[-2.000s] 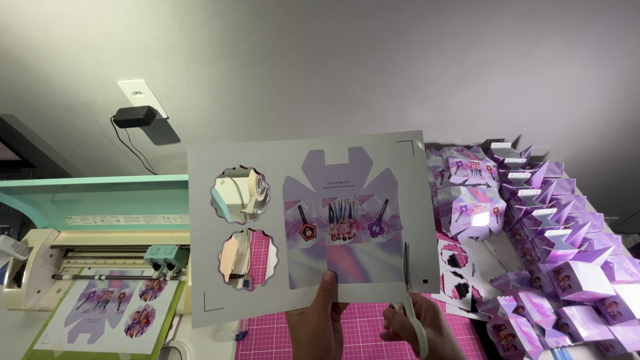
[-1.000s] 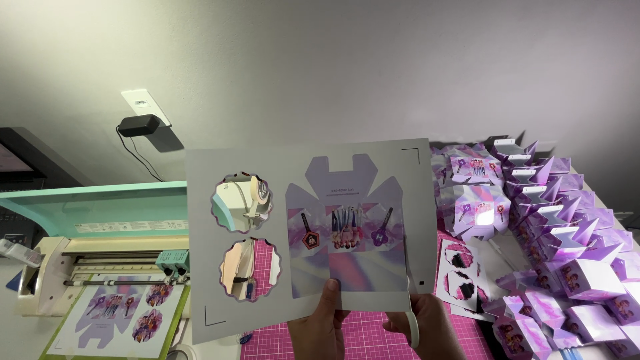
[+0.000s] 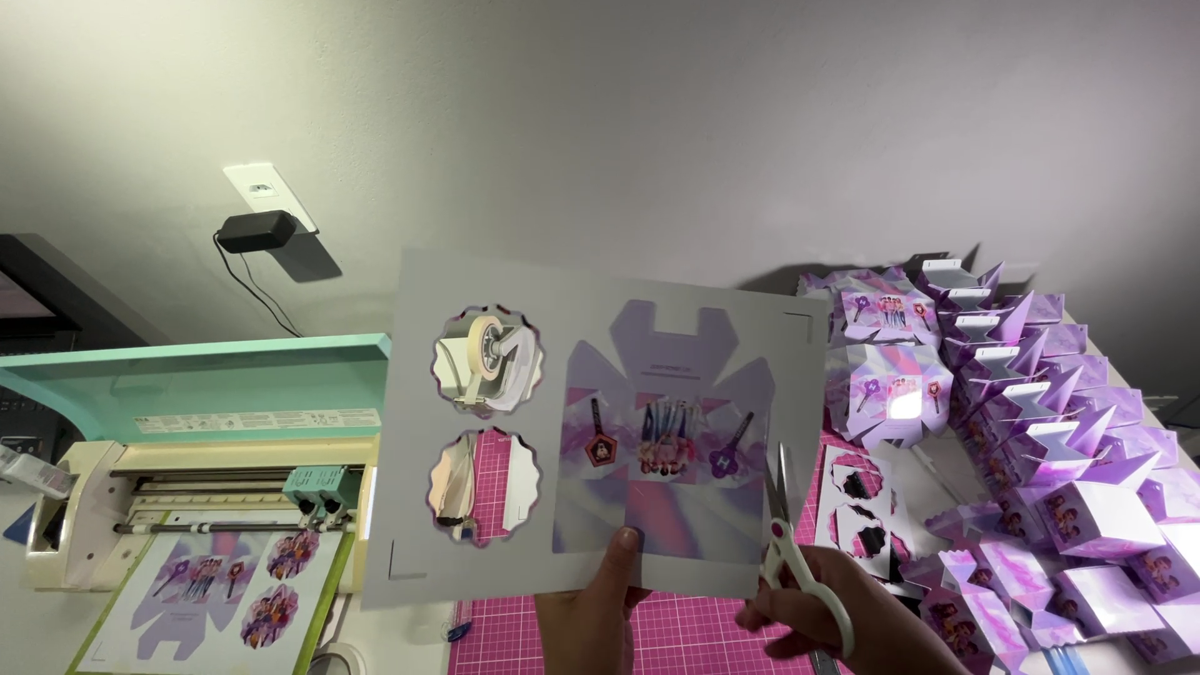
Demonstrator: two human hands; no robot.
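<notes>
My left hand pinches the lower edge of a printed cardstock sheet, its thumb on the front. Two scalloped round openings pierce the sheet's left part; a purple box template is printed on its right part. In my right hand are white-handled scissors, their blades pointing up along the sheet's right part, beside the template. The blades look slightly apart.
A mint cutting machine at left holds another printed sheet on a green mat. A pink gridded cutting mat lies below. Folded purple boxes crowd the right, near cut-out sheet scraps. A black power adapter hangs at a wall outlet.
The scissors, low at the sheet's right part and mostly hidden one second ago, now show their blades in front of it. My left hand keeps its hold on the lower edge.
</notes>
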